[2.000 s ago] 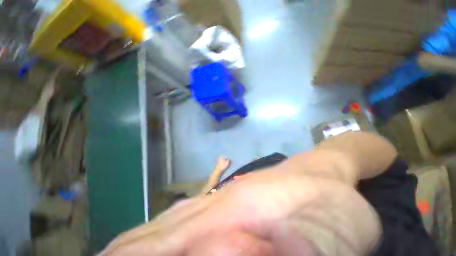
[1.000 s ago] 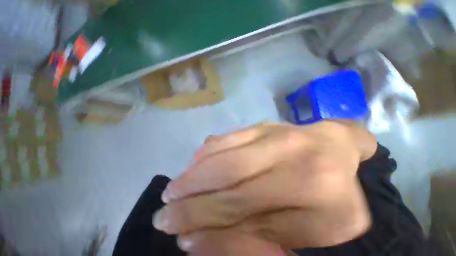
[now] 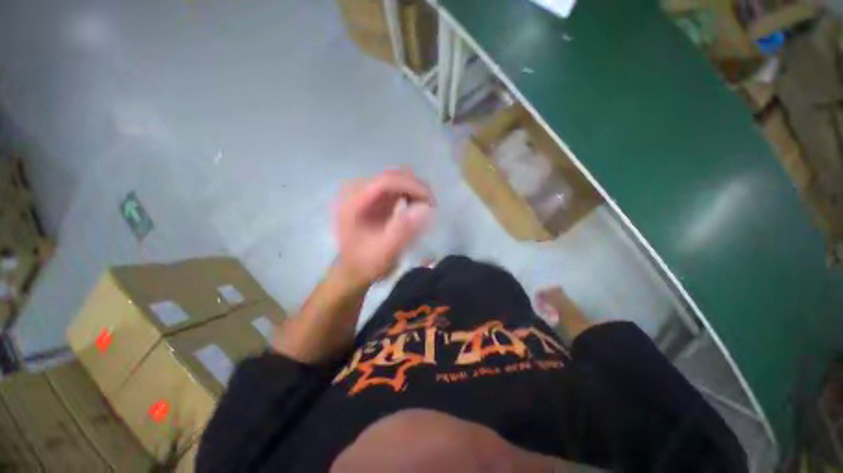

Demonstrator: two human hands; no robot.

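My left hand point(image 3: 381, 222) is raised over the floor at mid-view, blurred, with the fingers loosely curled, thumb apart and nothing visible in it. My right hand point(image 3: 552, 305) is small and blurred beside the black shirt point(image 3: 462, 342); its grasp cannot be made out. Nearest on the right is the long green-topped table point(image 3: 638, 111) with a pale edge. An open brown carton point(image 3: 504, 189) with whitish contents stands on the floor by the table's edge. A rounded skin-coloured shape at the bottom edge is unclear.
Closed brown cartons point(image 3: 139, 360) with white labels and orange marks are stacked at lower left. A green floor sign with an arrow point(image 3: 136, 214) lies beyond them. Another carton point(image 3: 370, 32) is by the table legs. Cardboard point(image 3: 804, 157) is piled behind the table. White paper point(image 3: 555, 5) lies at the table's top end.
The view has swung round, so the table is now on the right and the blue stool is out of view. The large hand close to the camera is gone; both forearms now show lower down.
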